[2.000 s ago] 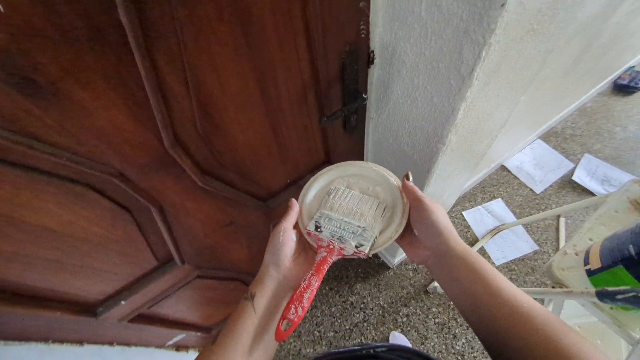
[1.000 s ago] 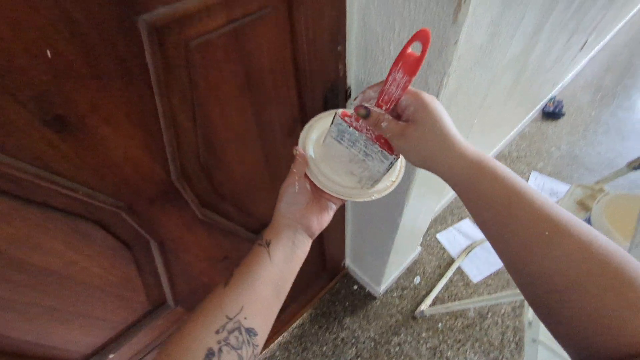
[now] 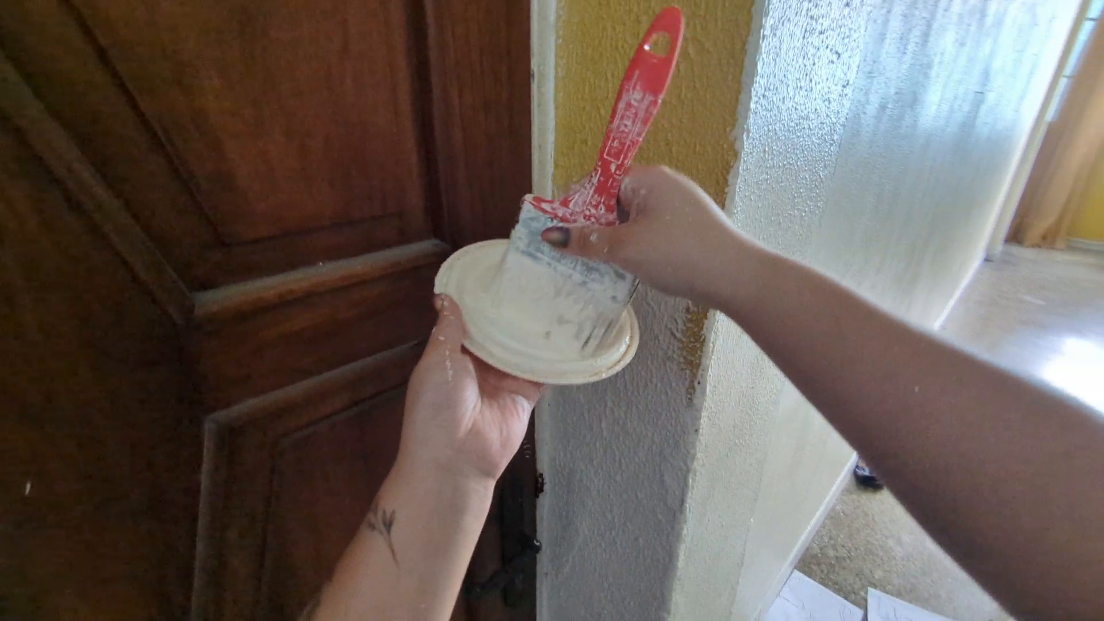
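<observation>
My left hand holds a round, cream-coloured shallow dish from below, its thumb at the rim. My right hand grips a wide paintbrush with a red plastic handle, around the base of the handle and the metal ferrule. The handle points up, and the bristles, coated in pale paint, rest on the dish. Pale paint smears cover the ferrule and part of the handle. Behind the hands is a narrow wall face, yellow above and whitish below.
A dark brown panelled wooden door fills the left, with its handle low beside the wall edge. A white wall runs back on the right. Paper sheets lie on the speckled floor, and a small dark object stands near the wall.
Two seconds ago the brush lay across the dish, handle down; my right hand has since gone from the dish's rim to the brush, now handle up. The view has risen, showing the yellow wall.
</observation>
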